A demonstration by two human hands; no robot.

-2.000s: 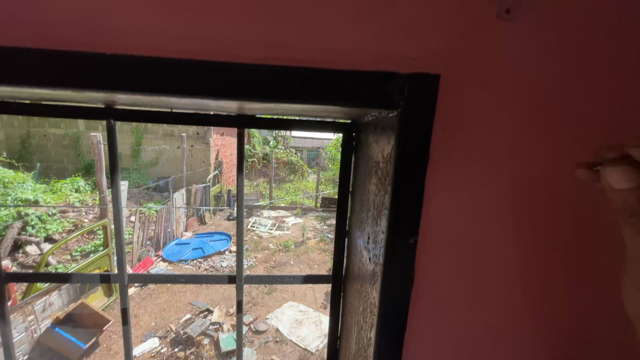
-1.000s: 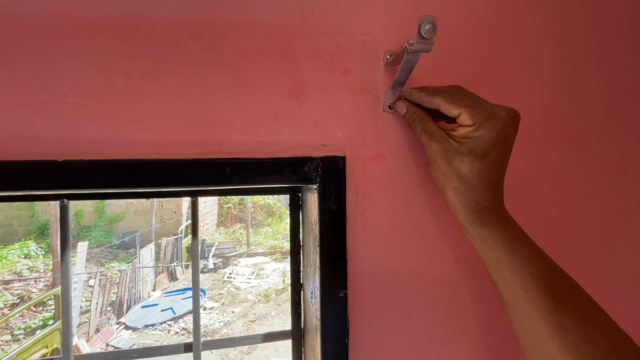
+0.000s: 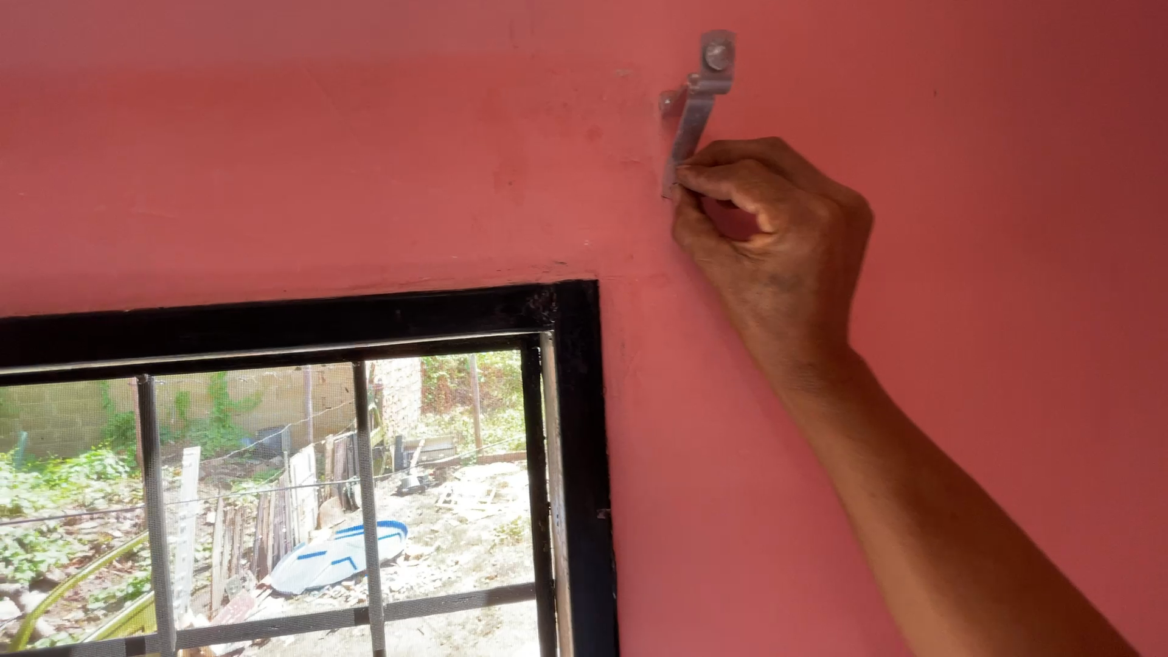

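A metal bracket (image 3: 695, 114) is mounted on the pink wall, above and to the right of the window's corner. It stands out from the wall and has a round screw head near its upper end. My right hand (image 3: 776, 237) is at the bracket's lower end, thumb and forefinger pinched together there. Whether a small fastener sits between the fingertips cannot be told, as they hide that spot. The forearm comes in from the lower right. My left hand is out of the picture.
Below left is a window with a black frame (image 3: 580, 456) and metal bars (image 3: 370, 493). Outside lie a pale blue oval lid-like object (image 3: 339, 558), wooden boards, rubble and green plants, with a block wall behind.
The view has shifted up and right since the first frame, bringing the bracket into sight. My right hand, at the right edge then, is now at the bracket's lower end, as one second ago.
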